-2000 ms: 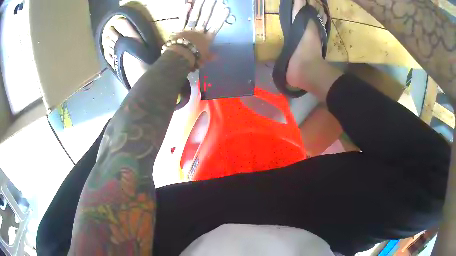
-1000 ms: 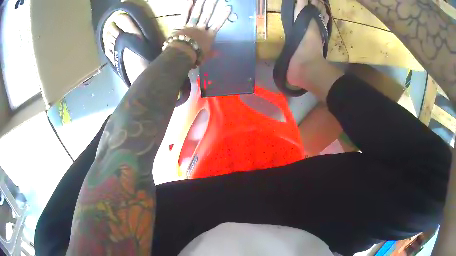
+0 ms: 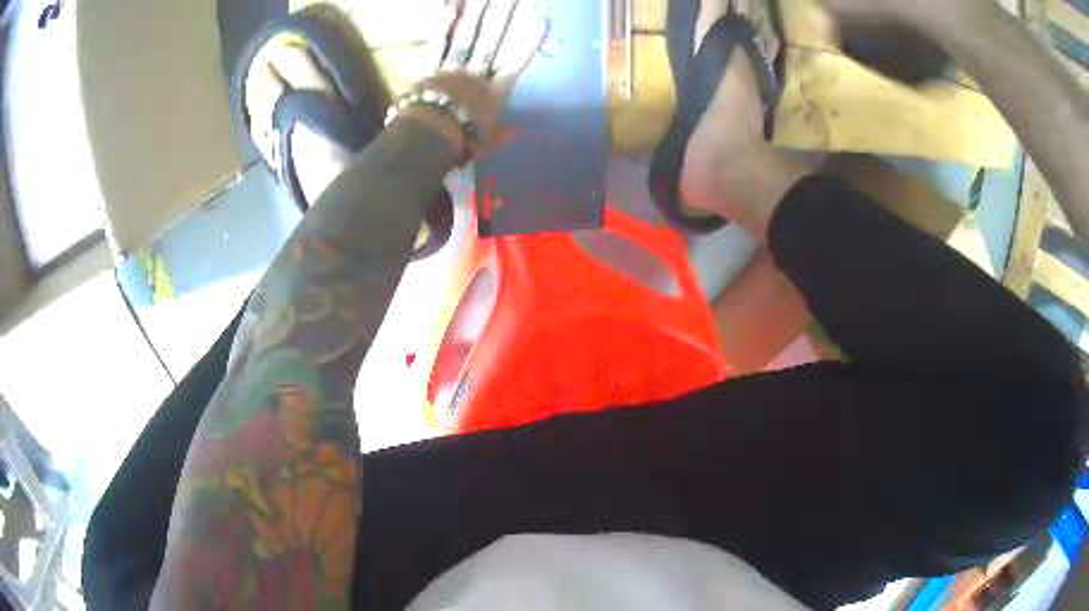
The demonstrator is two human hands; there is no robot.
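A flat grey-blue metal panel point(image 3: 543, 161) lies lengthwise between my feet, with small red marks near its near end. Its far end is cut off by the top edge. My left hand point(image 3: 484, 60) lies flat with fingers apart on the panel's left side, the fingertips partly out of the picture. My right hand point(image 3: 926, 14) is at the top right, blurred and cut off by the edge, around a blurred black object point(image 3: 890, 50), possibly a drill or driver.
A red-orange plastic stool point(image 3: 597, 346) stands below the panel's near end. My sandalled feet are on either side, the right sandal point(image 3: 675, 179) by the yellow pallet boards point(image 3: 836, 102). A brown carton point(image 3: 149, 107) stands at left.
My right forearm has swung at the top right, and the hand with the black object has come into view. My left hand and the panel have hardly moved.
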